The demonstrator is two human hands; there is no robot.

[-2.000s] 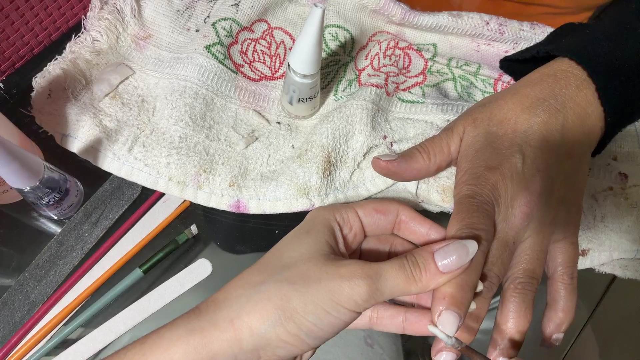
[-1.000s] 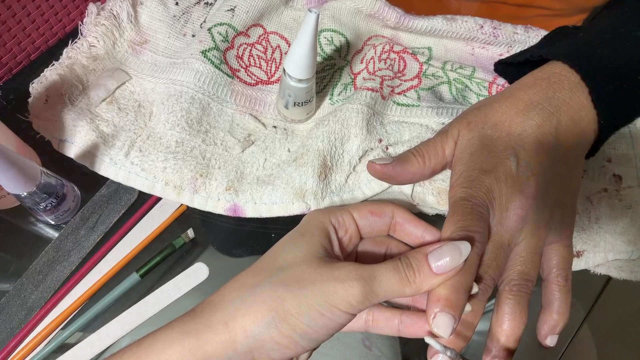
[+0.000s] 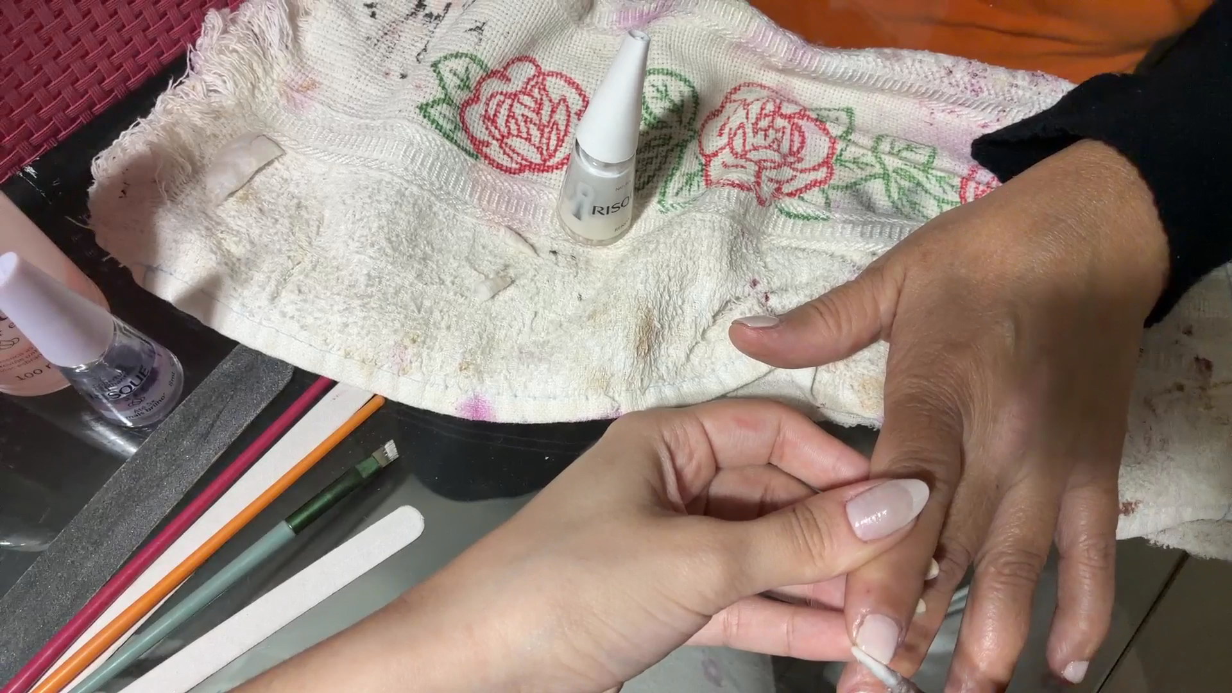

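My left hand [image 3: 674, 539] pinches the index finger of another person's hand [image 3: 1011, 404], thumb on top. That hand lies palm down with fingers spread, partly over a stained white towel [image 3: 385, 318]. A thin white-tipped tool [image 3: 881, 666] touches the edge of the index fingernail [image 3: 877, 637] at the bottom edge; whatever holds it is out of frame, and I do not see my right hand. A nail polish bottle [image 3: 599, 183] with a white cap stands on the towel, its cap on.
At the left lie a grey nail file [image 3: 144, 500], a magenta stick [image 3: 192, 525], an orange stick [image 3: 231, 520], a green-handled brush [image 3: 241, 553] and a white emery board [image 3: 308, 587]. A lilac-capped polish bottle [image 3: 125, 375] leans beside a pink bottle [image 3: 29, 308].
The white-tipped tool has shifted slightly at the fingertip. My left hand keeps its pinch on the finger. The bottles and sticks have not moved.
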